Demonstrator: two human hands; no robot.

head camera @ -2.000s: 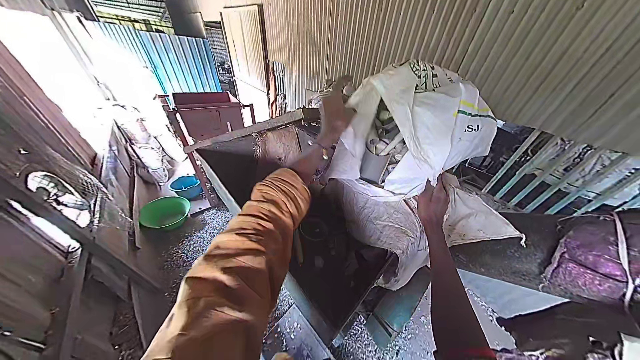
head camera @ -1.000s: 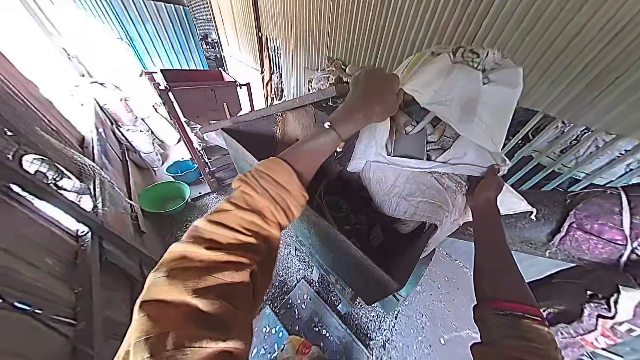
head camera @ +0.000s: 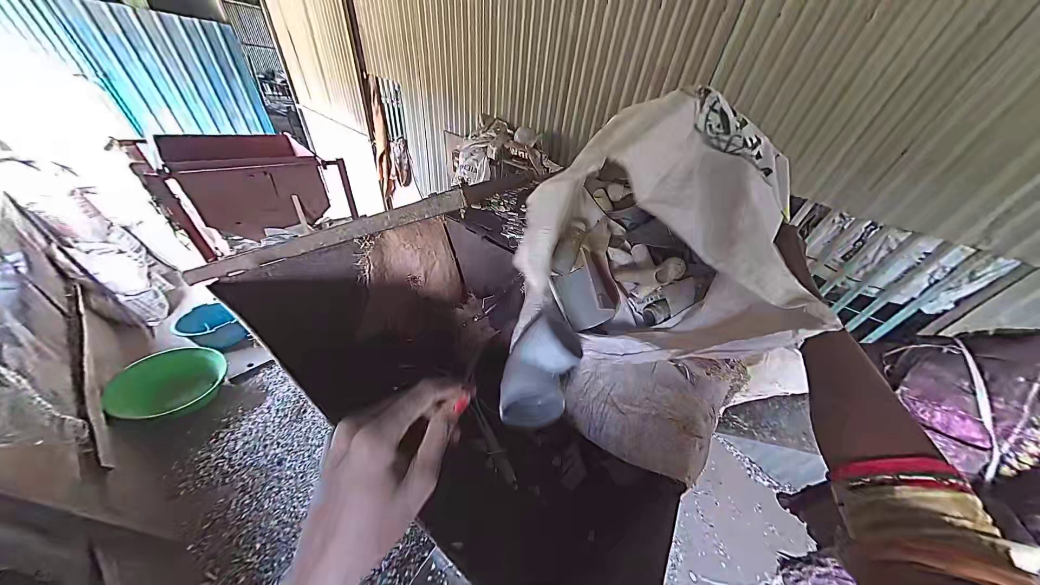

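Observation:
A white woven sack lies tipped with its mouth open over a dark metal hopper. Plastic containers and other pieces fill its mouth. A blurred grey-white plastic piece hangs at the sack's lower left lip, over the hopper. My right hand grips the sack's far right side, its fingers mostly hidden behind the cloth. Over the hopper's near left part is my left hand, its thumb and forefinger pinched around a small red piece, away from the sack.
A green basin and a blue basin stand on the left floor, beside scattered pale flakes. Behind them is a red-brown metal bin. Corrugated sheeting rises behind the hopper. A purple bundle lies at right.
My left hand has let go of the sack's left edge and moved down and left over the hopper. The grey-white piece now shows at the sack's lip. My right hand stays on the sack.

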